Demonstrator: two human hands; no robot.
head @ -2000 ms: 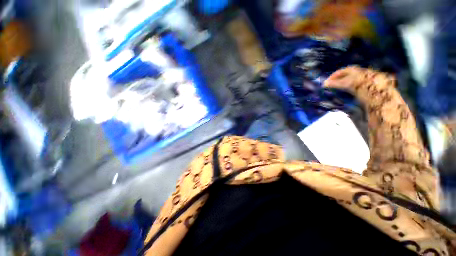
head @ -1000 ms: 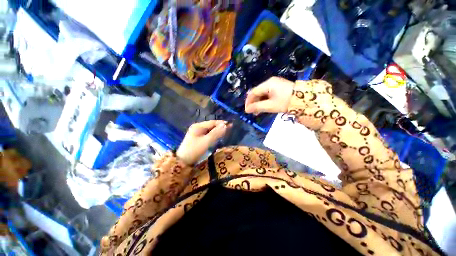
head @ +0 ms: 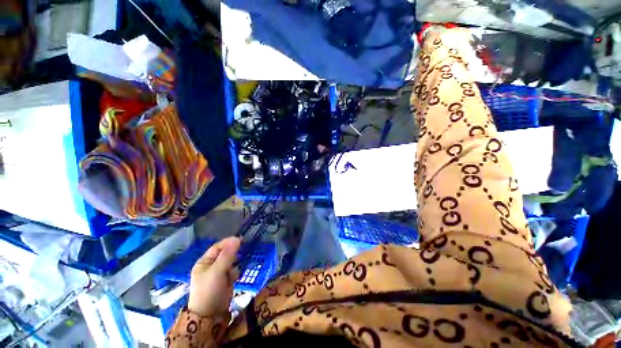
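Note:
My left hand (head: 215, 273) is at the lower left, its thumb and fingertips pinched on thin dark cords (head: 256, 219). The cords run up and right from my fingertips towards a blue crate (head: 283, 197) of dark tangled strands and small white round pieces. Where the cords end in the dark heap cannot be told. My right arm, in a tan patterned sleeve, reaches far up to the top right. My right hand cannot be made out beyond the cuff, near something red.
A stack of folded orange plaid pieces (head: 146, 170) lies left of the crate. Dark blue cloth (head: 368, 41) is above it. A white sheet or board (head: 374, 178) lies to the right, partly behind my right sleeve. Blue slatted crates (head: 378, 230) stand below it.
The view has turned, and the plaid pieces now lie to the left. My hands have moved apart; my right arm stretches up and away. Dark cords now show clearly at my left fingertips.

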